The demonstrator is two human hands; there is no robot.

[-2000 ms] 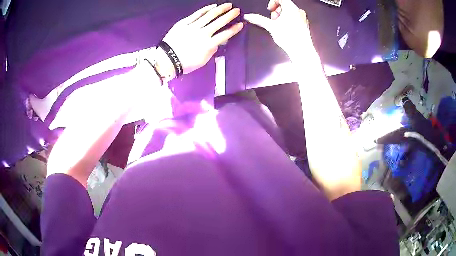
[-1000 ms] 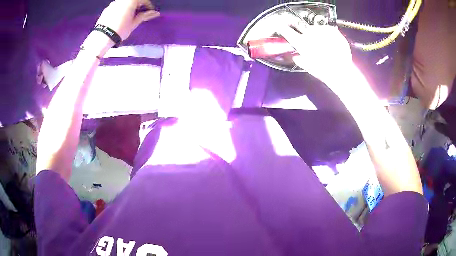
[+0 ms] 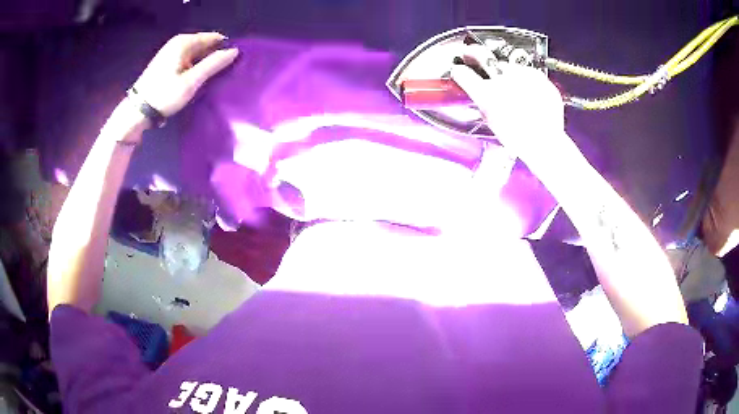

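Observation:
The steam iron [image 3: 474, 81] has a pointed, metal-edged plate and a red handle, its tip towards the left. My right hand [image 3: 519, 97] is closed around the iron's handle. The purple-looking garment [image 3: 324, 85] lies bunched on the table in front of me, with an overexposed pale area [image 3: 373, 174] near the table's front edge. The iron is at the garment's right side; whether it touches the cloth is hard to tell. My left hand [image 3: 180, 74] is at the garment's left, thumb and fingers apart, with no cloth visibly gripped.
The dark purple table cover [image 3: 324, 20] runs across the top. Yellow hoses [image 3: 689, 57] run from the iron to the upper right. A blue crate [image 3: 142, 335], a red item [image 3: 180, 338] and maroon cloth [image 3: 255, 251] show below left. Blue material [image 3: 606, 357] lies below right.
The iron first appeared in my right hand one second ago and is now slightly lower. The garment has shifted and bunched, its flat pale panels now curved. My left hand has moved slightly down.

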